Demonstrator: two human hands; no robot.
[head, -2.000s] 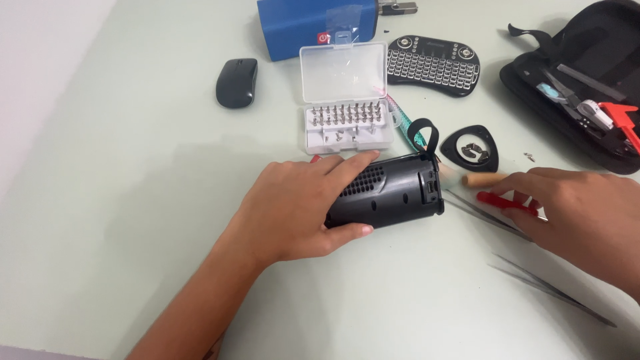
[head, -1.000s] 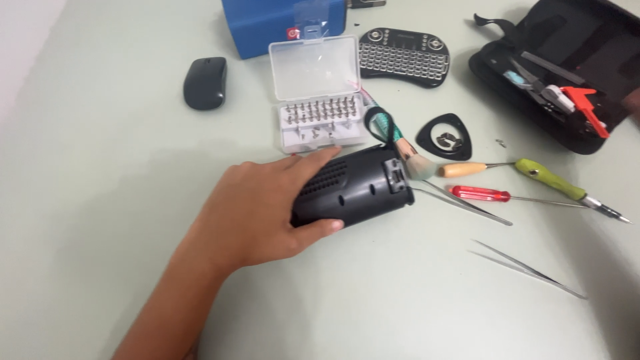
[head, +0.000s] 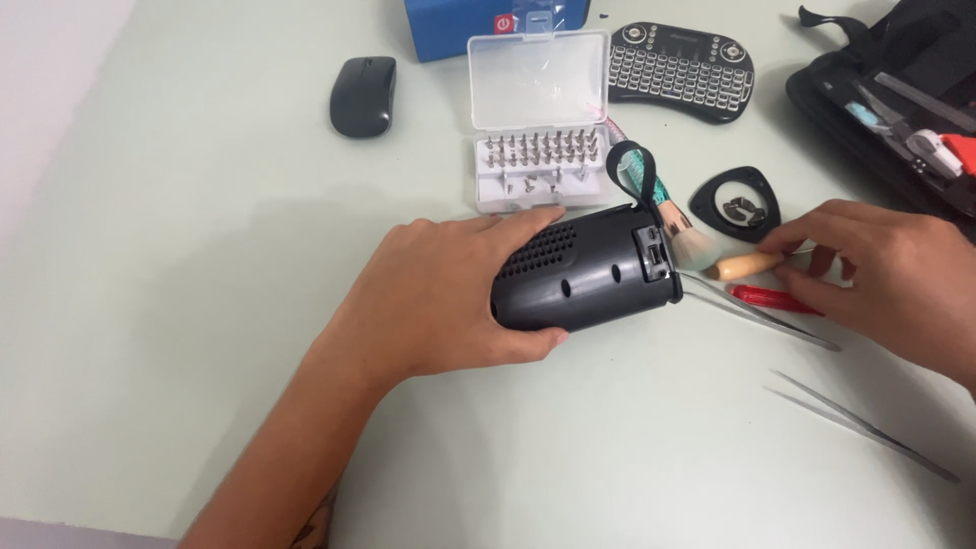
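My left hand grips a black plastic cylindrical housing, which has a perforated grille, a port panel at its right end and a strap loop. At the right, the fingers of my right hand pinch the front of a wooden-handled tool whose thin metal shaft runs under them. Just below it lies a red-handled screwdriver, partly hidden by that hand. A makeup-type brush touches or nearly touches the housing's right end. Tweezers lie beside it, and a second pair lies lower right.
Behind the housing stands an open plastic bit case. Around it are a blue box, a mini keyboard, a black mouse and a black triangular ring with small metal parts inside. An open black tool case is at upper right.
My right hand left the view after the first frame and is now back, at the wooden-handled tool. My left hand stays on the housing. The view has shifted.
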